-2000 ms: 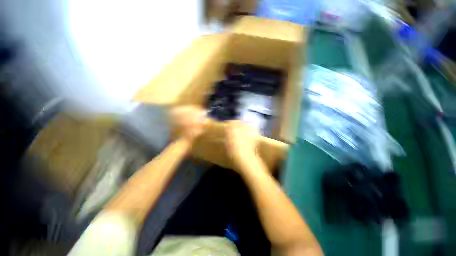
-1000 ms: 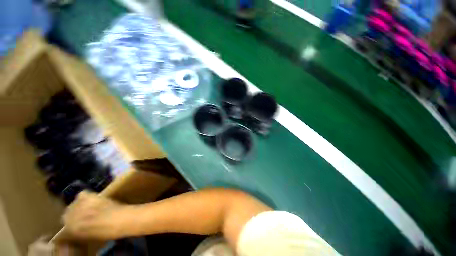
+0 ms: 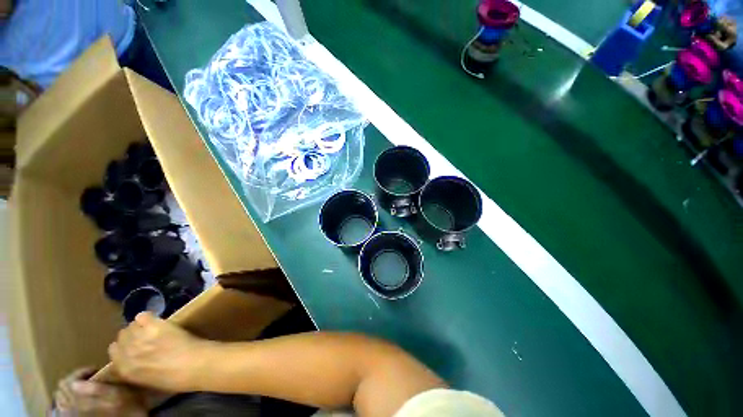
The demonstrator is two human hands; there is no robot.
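Observation:
An open cardboard carton (image 3: 191, 187) stands at the left against the bench edge, with many black plastic housings (image 3: 130, 195) lying inside. My right hand (image 3: 155, 354) is closed on the near edge of the carton. My left hand (image 3: 94, 395) is at the same edge, lower left, also gripping it; its fingers are partly hidden. Several black housings stand open end up on the green bench, one of them here (image 3: 391, 265). A clear plastic bag of white rings (image 3: 261, 102) lies beyond them, with some rings near its mouth.
A white strip (image 3: 538, 273) runs along the green surface (image 3: 489, 326). A pink-topped motor (image 3: 493, 28) stands on the line, with more in a row at far right by a blue fixture (image 3: 627, 37). A person in blue (image 3: 65, 32) is at upper left.
The view has swung right, then settled and sharpened; the carton now shows at left and the standing housings are clear. Both hands remain at the carton's near edge.

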